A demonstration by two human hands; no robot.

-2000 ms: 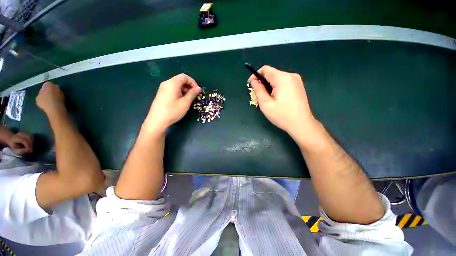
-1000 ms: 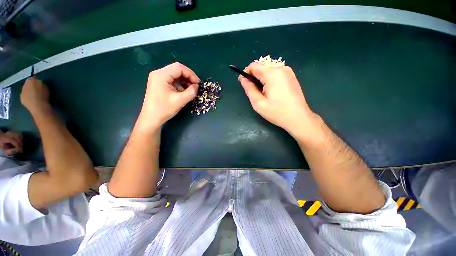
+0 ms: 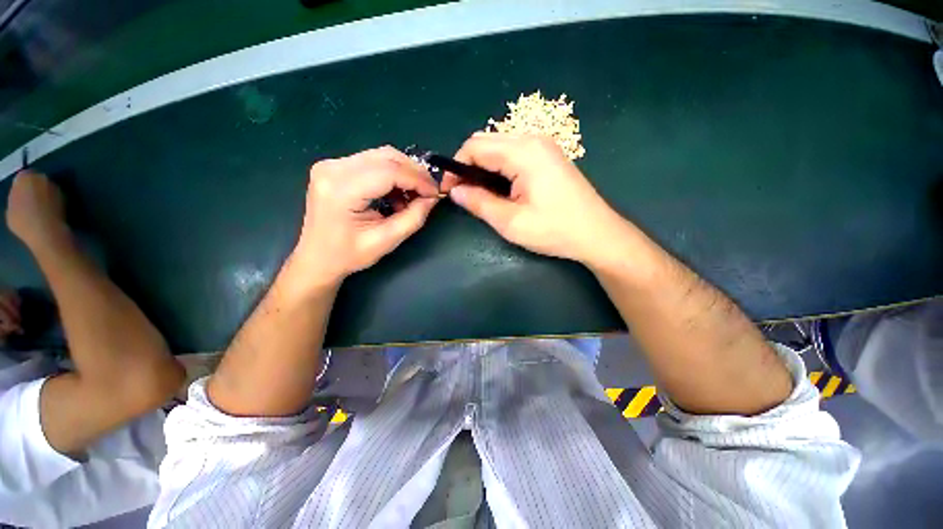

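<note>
My left hand (image 3: 362,212) has its thumb and fingertips pinched on a tiny part (image 3: 445,193), too small to identify. My right hand (image 3: 533,191) holds the black tweezers (image 3: 470,174) like a pen, and its fingertips meet the left ones at the tiny part. A pile of dark components (image 3: 416,157) shows behind and between my hands, mostly hidden by them. A loose pile of small cream pieces (image 3: 543,122) lies just beyond my right hand, partly covered by it.
A pale curved strip (image 3: 414,39) runs along the far side of the dark green bench (image 3: 724,176). A neighbouring person's arm (image 3: 93,289) rests at the left. Another person's sleeve (image 3: 889,362) shows at the right. Yellow-black tape (image 3: 636,401) marks the floor.
My right hand has moved left, and its fingertips now meet my left hand's. The cream pile is more exposed; the dark pile is more hidden. The view has shifted, and the dark module beyond the strip has left it.
</note>
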